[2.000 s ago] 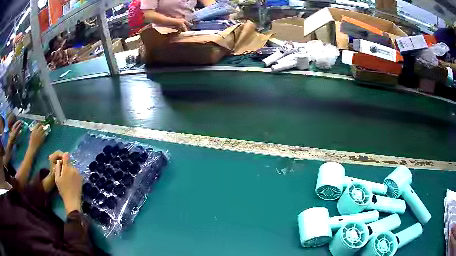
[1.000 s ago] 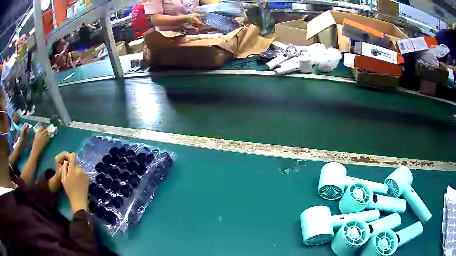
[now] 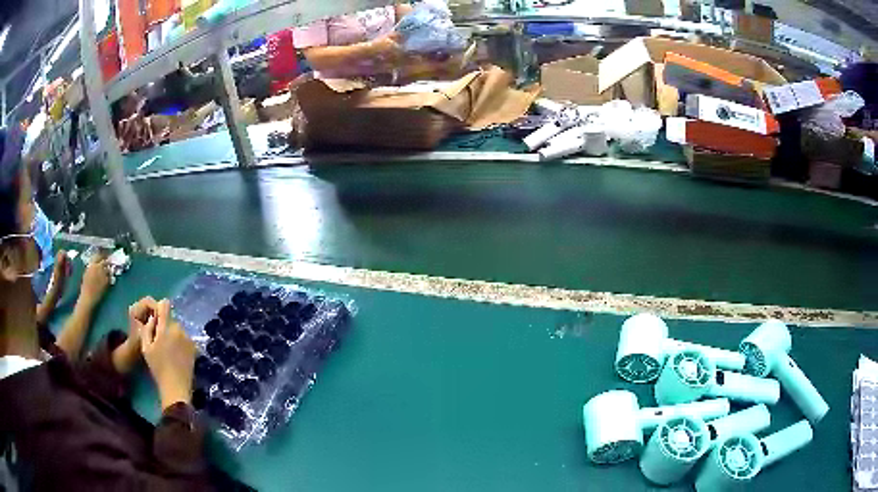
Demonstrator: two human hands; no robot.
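Note:
Neither of my hands is in the picture. Several mint fan bodies lie in a loose group on the green bench top at the right front. Some show a spoked round grille facing up; their handles point to the right. To the left, round black parts stand in rows on a shiny clear plastic pack. A stack of white sheets with pale shapes is cut off by the right edge.
A neighbour in dark sleeves holds both hands together left of the pack. A dark green conveyor belt runs behind a worn pale strip. Across it are an open brown carton, white tubes, orange boxes and another person.
The view has shifted slightly, so the neighbour, black parts and far cartons sit further right and lower. More of the neighbour's head shows. The fan bodies lie in the same arrangement.

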